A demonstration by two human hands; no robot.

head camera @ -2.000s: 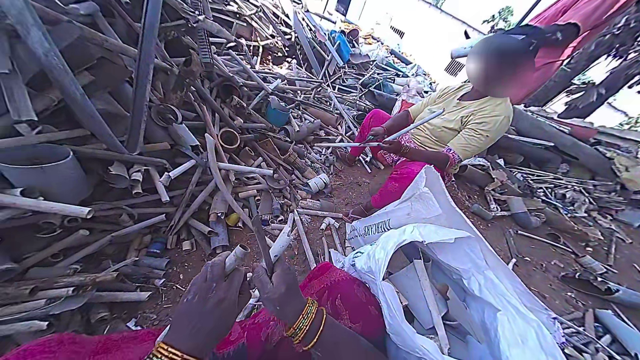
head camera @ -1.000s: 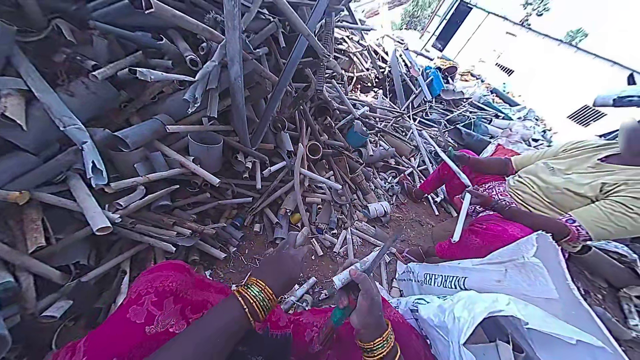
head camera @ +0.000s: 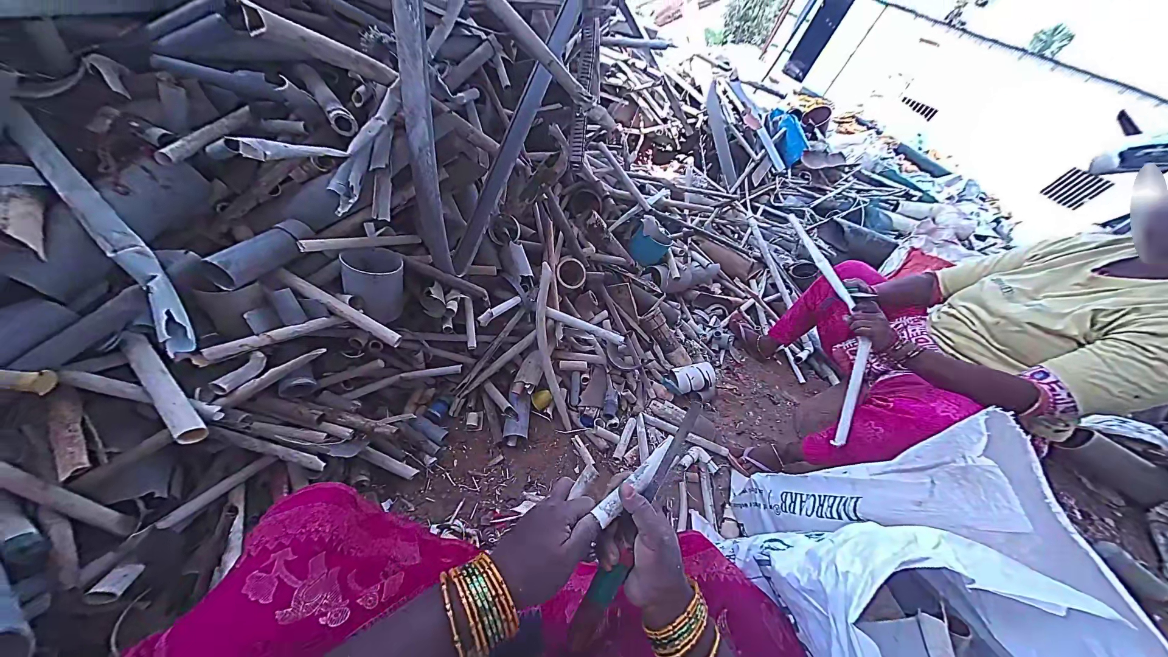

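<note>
My left hand [head camera: 547,538] is closed around the near end of a short white plastic pipe piece [head camera: 639,479], low in the middle of the head view. My right hand [head camera: 652,552], just beside it, grips a knife, whose dark metal blade [head camera: 675,447] points up and away along the pipe piece. The blade lies against or very close to the pipe; actual contact is hard to tell. A green part, perhaps the handle [head camera: 606,584], shows below my right hand. Bangles circle both wrists, above pink cloth over my legs [head camera: 365,566].
A large heap of scrap plastic pipes [head camera: 365,328] fills the left and centre. At right a co-worker [head camera: 1049,310] sits holding a long white pipe [head camera: 853,383]. An open white woven sack [head camera: 876,566] with grey pieces inside lies at lower right, on brown soil.
My left hand, apart from the pipe piece one second ago, has moved right and now holds it. The co-worker's long pipe has changed its angle since the oldest frame. The view has swung left.
</note>
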